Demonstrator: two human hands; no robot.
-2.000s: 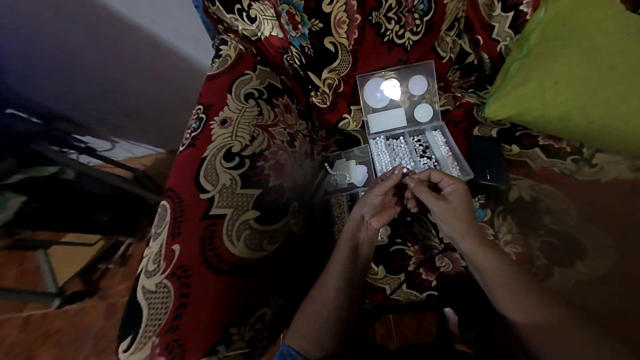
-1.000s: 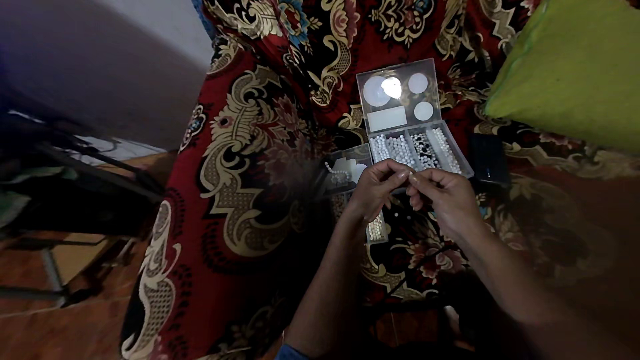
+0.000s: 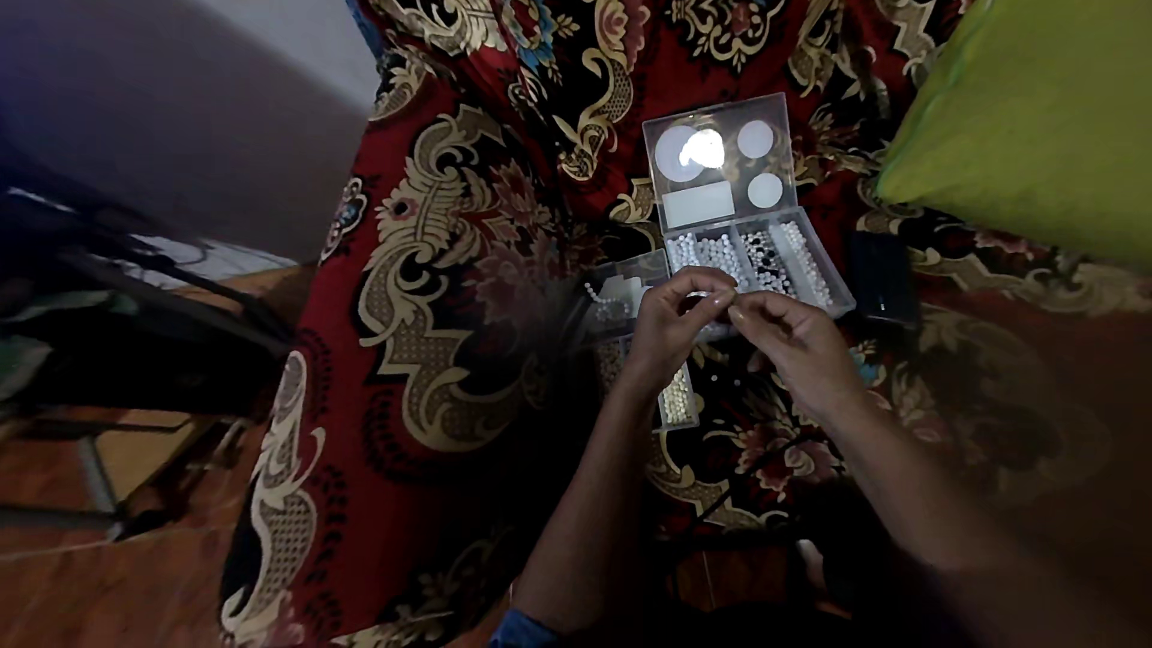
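Note:
My left hand and my right hand meet at their fingertips, thumb and forefinger pinched on each. Whatever lies between the tips is too small to make out. Just beyond them a clear plastic bead box stands with its lid raised, its compartments holding white beads and black-and-white beads. Left of my left hand is a second clear box, whose lid has a short string of white beads on it. Its lower part, partly hidden by my left hand and forearm, holds cream beads.
A red, black and gold patterned cloth covers the seat beneath the boxes. A green cushion lies at the upper right, with a dark box-like object below it. Dark furniture with a metal leg stands at the left on the tiled floor.
My hands have stayed close together near the bead boxes, while their fingers have shifted slightly. The boxes have not moved.

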